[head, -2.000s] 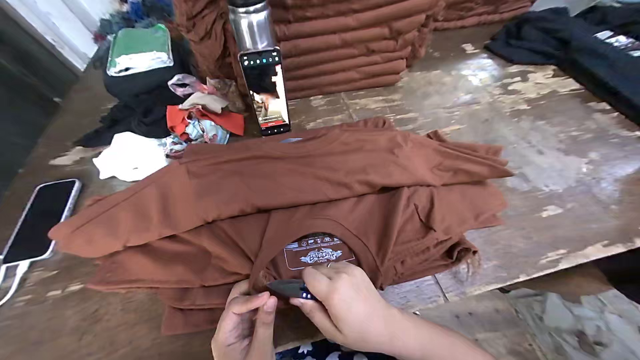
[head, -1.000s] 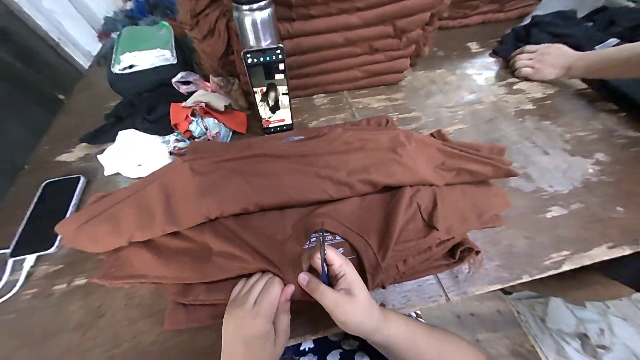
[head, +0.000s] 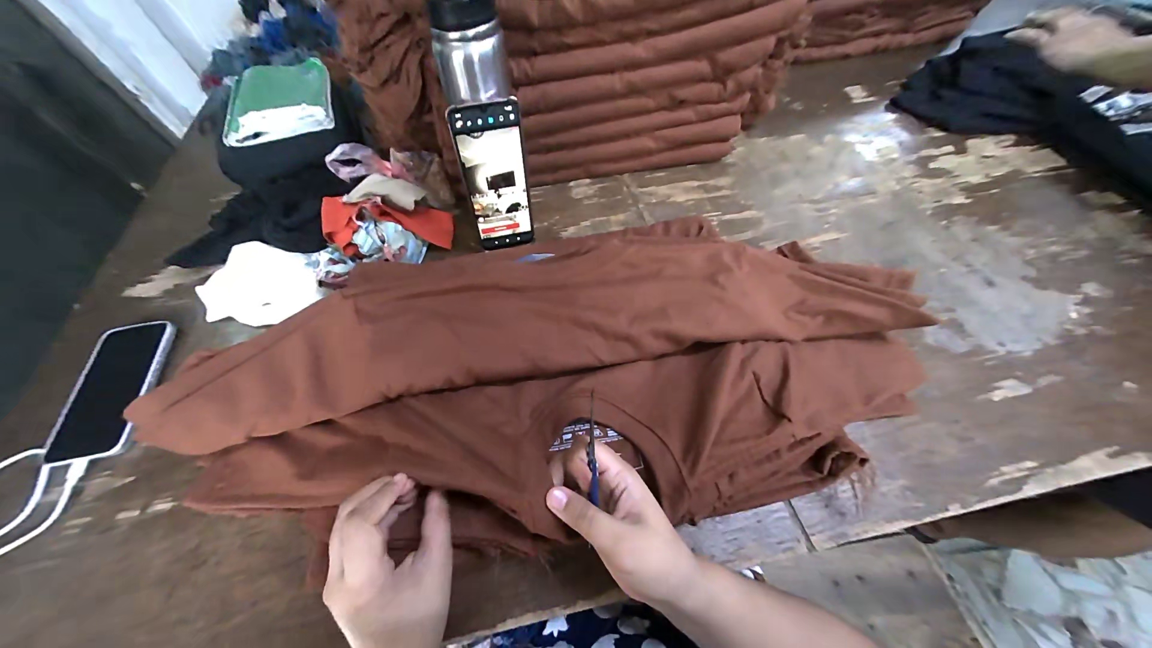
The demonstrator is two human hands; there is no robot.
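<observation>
Brown T-shirts [head: 504, 333] lie in a loose pile across the table near me, the top one with its ribbed neckline facing me and white print inside the collar. My right hand [head: 621, 522] is at that neckline and holds a small blue-handled cutting tool [head: 593, 468], its thin dark blade pointing away from me; its exact kind is unclear. My left hand [head: 387, 549] rests at the near edge of the pile, thumb and fingers apart around a fold of brown cloth; whether it pinches the cloth is hard to see.
A phone [head: 495, 175] stands upright against a steel bottle [head: 470, 54], before stacked brown garments [head: 630, 81]. Another phone [head: 108, 391] with white cables lies left. Fabric scraps [head: 387, 216] and a green-topped container [head: 279, 99] sit back left. Another person's hand [head: 1075, 40] touches black cloth [head: 981, 90].
My left hand has moved left from beside my right hand, its fingers now spread. The tool pointed left two seconds ago and now points away. The other person's hand came into view and moved further back.
</observation>
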